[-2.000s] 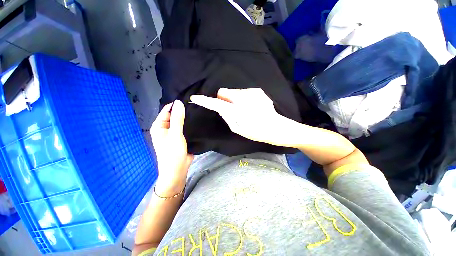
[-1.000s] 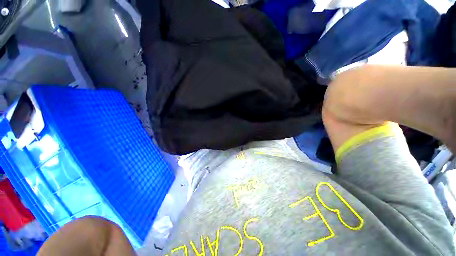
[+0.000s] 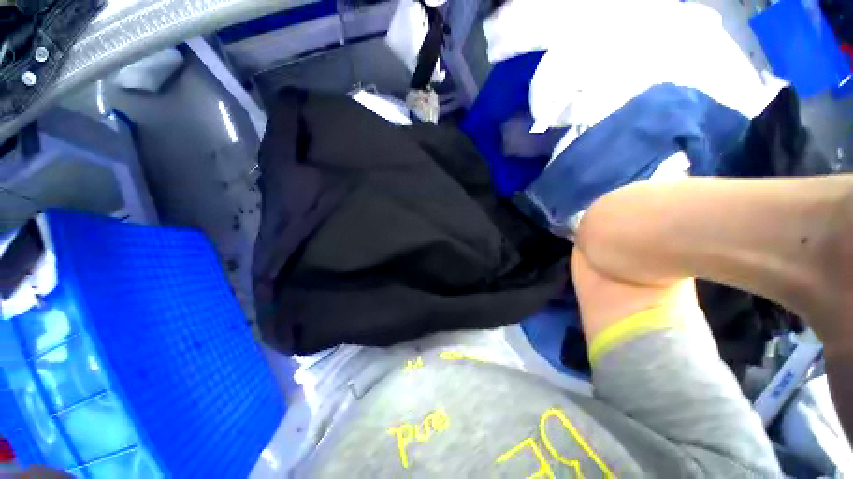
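A black garment [image 3: 393, 224] lies spread and creased across my lap, its near edge against my grey T-shirt. No hand touches it in view. My right arm shows at the right, bent sharply at the elbow, with the forearm running to the right edge; my right hand is out of the picture. My left hand is also out of the picture; only a dark bit of skin shows at the bottom left corner.
A blue crate [image 3: 168, 346] stands at left with a dark flat object [image 3: 21, 254] on its rim. At right is a pile with white cloth [image 3: 636, 56] and a blue denim garment [image 3: 636, 140]. A curved table edge with ruler marks [image 3: 159, 30] and dark denim [image 3: 42, 47] are upper left.
Both hands have left the black garment and gone out of the picture. My right arm has folded up at the elbow. The view has shifted, so the ruler-marked table edge now shows.
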